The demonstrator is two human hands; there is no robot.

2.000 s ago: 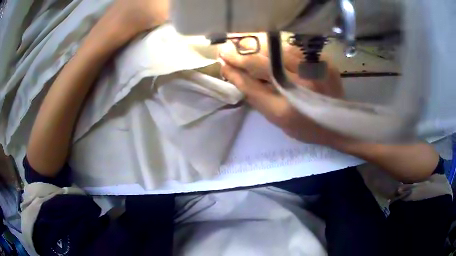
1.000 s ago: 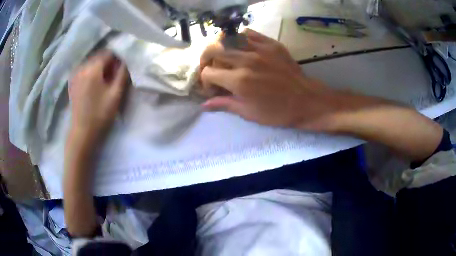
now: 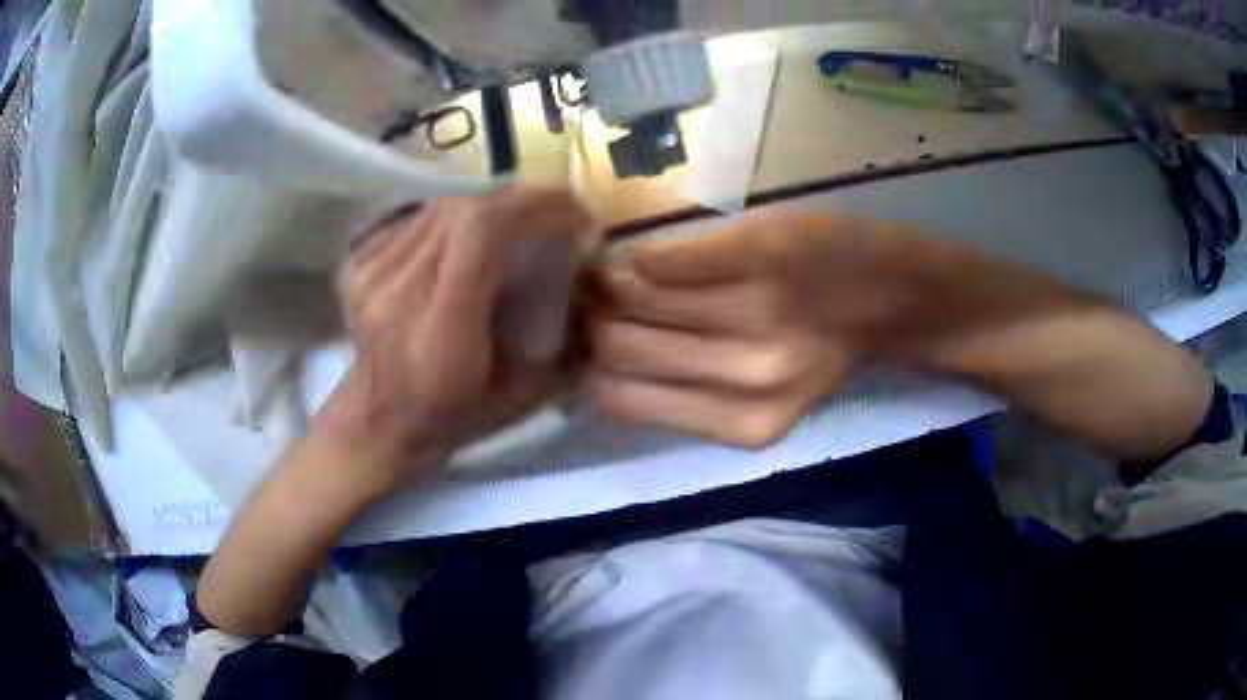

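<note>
The pale beige garment panel (image 3: 219,274) lies bunched at the left of the machine, its edge running under my left hand. My left hand (image 3: 438,315) is in front of the needle area, blurred, with its fingers curled on a fold of pale cloth (image 3: 538,294). My right hand (image 3: 725,321) meets it from the right, with fingers curled and fingertips at the same cloth; what lies between the fingertips is hidden. The white sewing machine head (image 3: 226,82) is blurred above. The needle and presser foot area (image 3: 568,103) glows in the lamp light behind my hands.
Yellow-green and blue thread snips (image 3: 919,79) lie behind the table's dark seam line. Black-handled scissors (image 3: 1201,205) lie at the far right. A white ribbed cylinder (image 3: 650,79) and small black block (image 3: 648,148) are right of the needle. The white front table edge (image 3: 656,486) curves before the lap, where pale cloth (image 3: 725,602) lies.
My left hand has moved right from the bunched panel to meet my right hand. Both hands and the cloth are now nearer the front edge, away from the needle.
</note>
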